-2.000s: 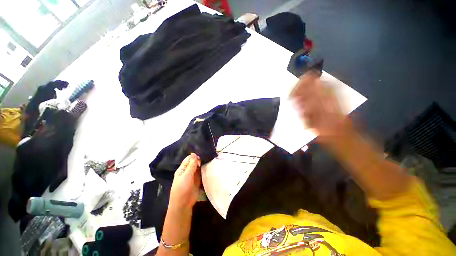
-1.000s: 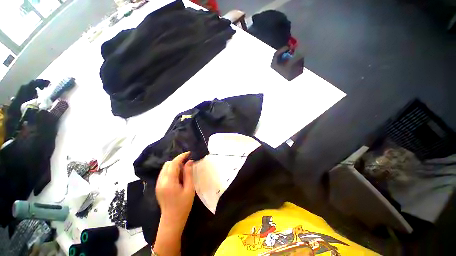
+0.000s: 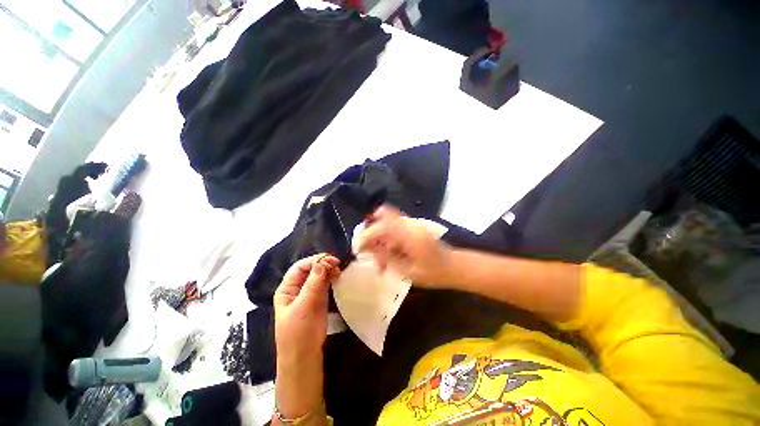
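A black garment (image 3: 292, 235) lies over the table's near edge and my lap. A pale, curved paper template (image 3: 371, 301) with small dark marks lies on it. My left hand (image 3: 307, 287) pinches the garment's edge at the template's left corner, thumb against fingers. My right hand (image 3: 400, 248) is blurred and lies over the template's upper part, just right of my left fingertips; whether it holds anything cannot be told. A thin dotted line runs on the black cloth above the hands. No needle can be made out.
A black garment pile (image 3: 275, 104) lies on the white table (image 3: 533, 141). A small dark box (image 3: 490, 79) stands at its far edge. At left are a flask (image 3: 115, 370), thread cones (image 3: 208, 405), small black trims (image 3: 236, 349) and scraps. A yellow sleeve (image 3: 23, 250) shows far left.
My right hand, raised by the box two seconds ago and out of view one second ago, is now over the template beside my left hand. My left hand still pinches the garment.
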